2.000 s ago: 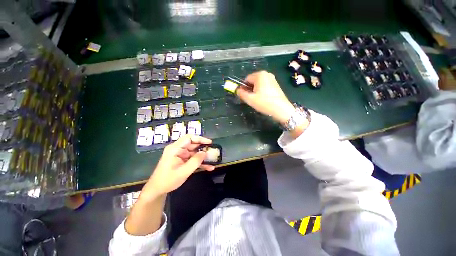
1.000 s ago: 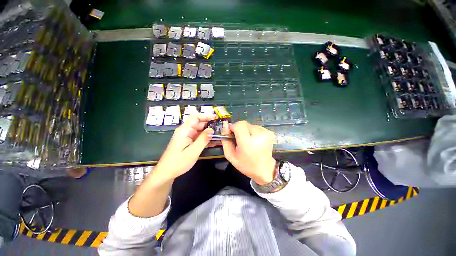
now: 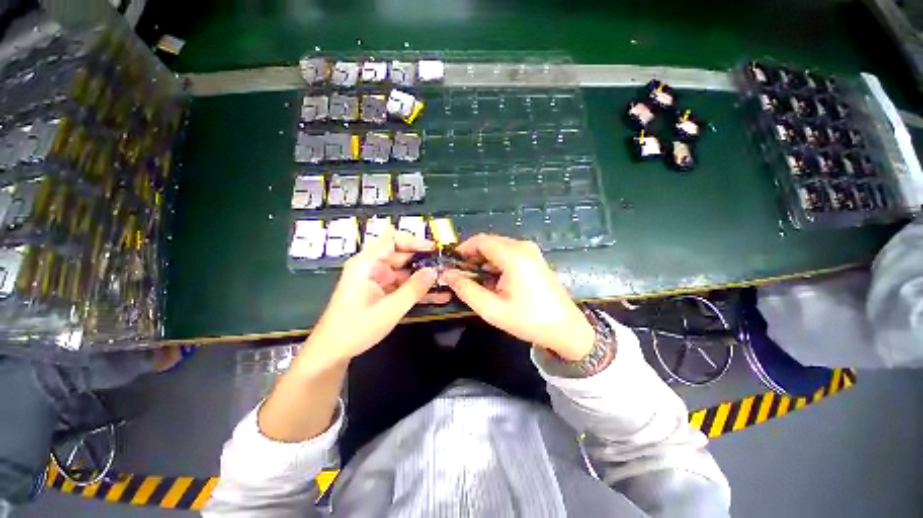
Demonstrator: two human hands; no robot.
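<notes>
My left hand and my right hand meet at the bench's front edge. My left hand grips a small black device housing, mostly hidden by fingers. My right fingers press on the housing too; a thin dark shape, perhaps the tweezers, lies under them. A silver-white battery with a yellow edge stands out just above the housing, beyond my fingertips. The clear blister tray lies just beyond, with rows of silver-grey batteries in its left half.
Several black housings with pale centres lie right of the tray. A full housing tray is at far right, near a neighbour's sleeve. Stacked blister trays stand at far left. A pale metal strip runs behind; a lone unit lies beyond.
Over two seconds my right hand has come from above the tray to the housing in my left hand, bringing the battery. Since one second ago, the battery stands more upright and the fingers have closed in.
</notes>
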